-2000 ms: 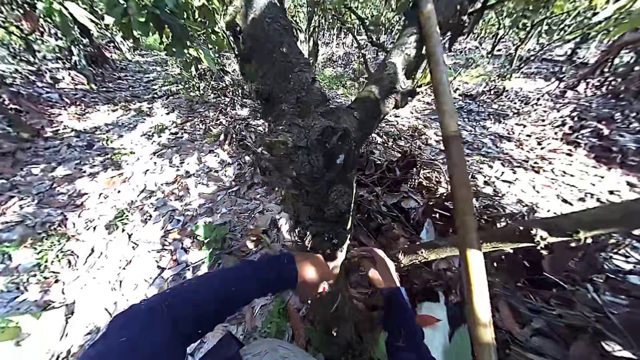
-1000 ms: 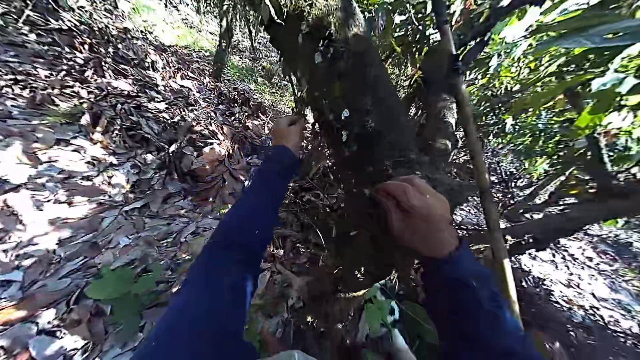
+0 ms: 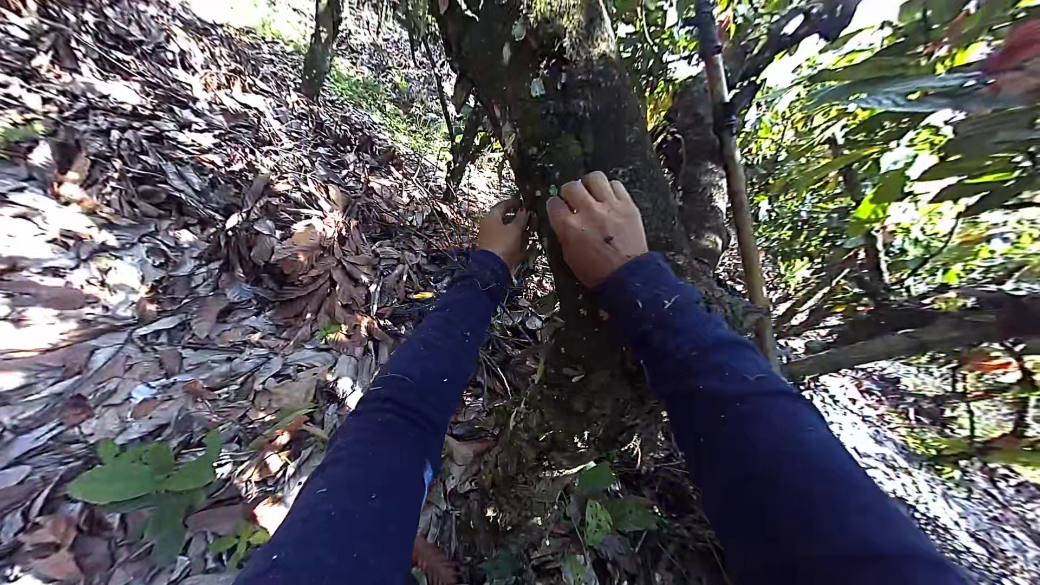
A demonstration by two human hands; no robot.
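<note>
A mossy tree trunk (image 3: 569,106) with pale lichen spots rises in the middle. My left hand (image 3: 505,231) is at the trunk's left edge, its fingers curled; whether something thin is between them cannot be made out. Against the front of the bark lies my right hand (image 3: 597,223), back toward me, knuckles bent and fingertips hidden. Both hands are close together at about the same height, with dark blue sleeves on both arms.
A long wooden pole (image 3: 738,187) leans right of the trunk. Behind it a fallen branch (image 3: 902,345) runs to the right. Dry leaves (image 3: 301,268) cover the slope at left. A green seedling (image 3: 142,479) grows at lower left, and leafy branches (image 3: 918,146) hang at right.
Since a second ago my right hand has moved up the trunk and closer to my left hand. The view has turned strongly since two seconds ago, when both hands were low at the trunk's base.
</note>
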